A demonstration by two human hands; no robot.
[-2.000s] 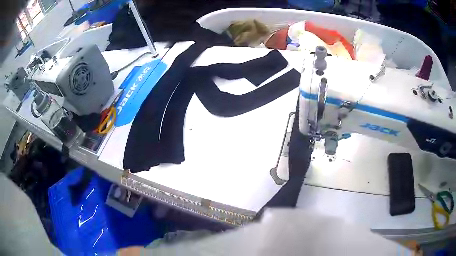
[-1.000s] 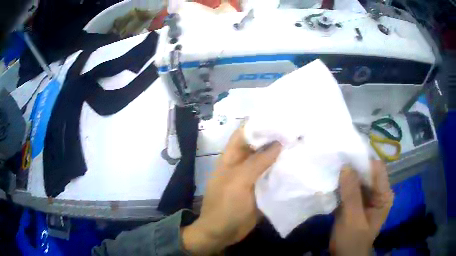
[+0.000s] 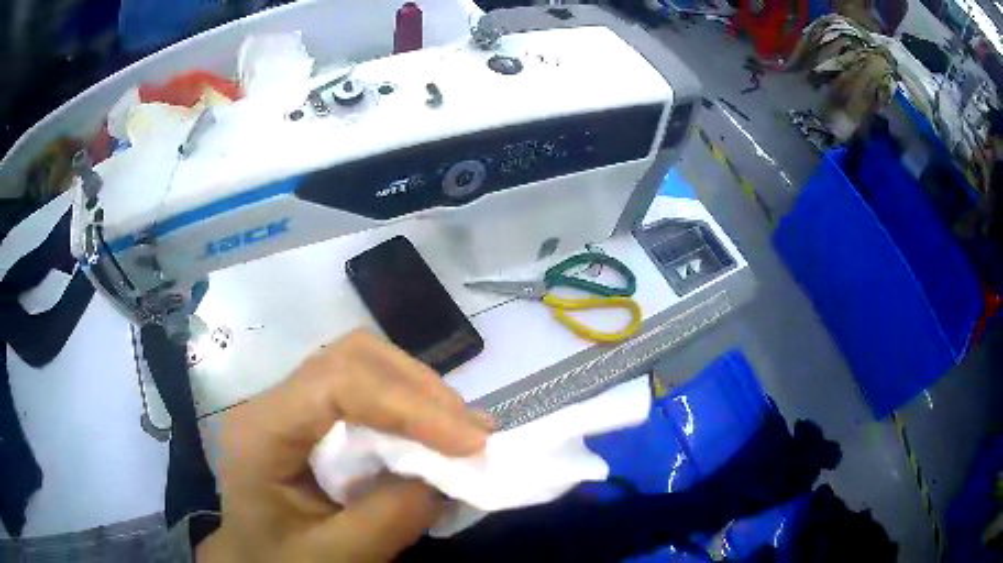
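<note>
My left hand [image 3: 330, 440] is in the lower left, its fingers closed on a crumpled white piece [image 3: 528, 462], cloth or paper, in front of the table edge. My right hand is not in view. A dark strip [image 3: 176, 407] lies under the needle area of the white JACK sewing machine [image 3: 385, 154] and runs down to the front edge. Dark cut pieces [image 3: 50, 324] lie left of the machine, cut off by the picture's edge.
A black smartphone [image 3: 412, 302] and scissors with green and yellow handles [image 3: 594, 302] lie on the machine bed. A blue bin [image 3: 891, 275] stands on the floor at right. Blue and dark material [image 3: 704, 440] is below the table edge.
The view has swung right. Both hands held the white piece spread out over the machine; now only my left hand holds it, crumpled and lower. My right hand has left the picture.
</note>
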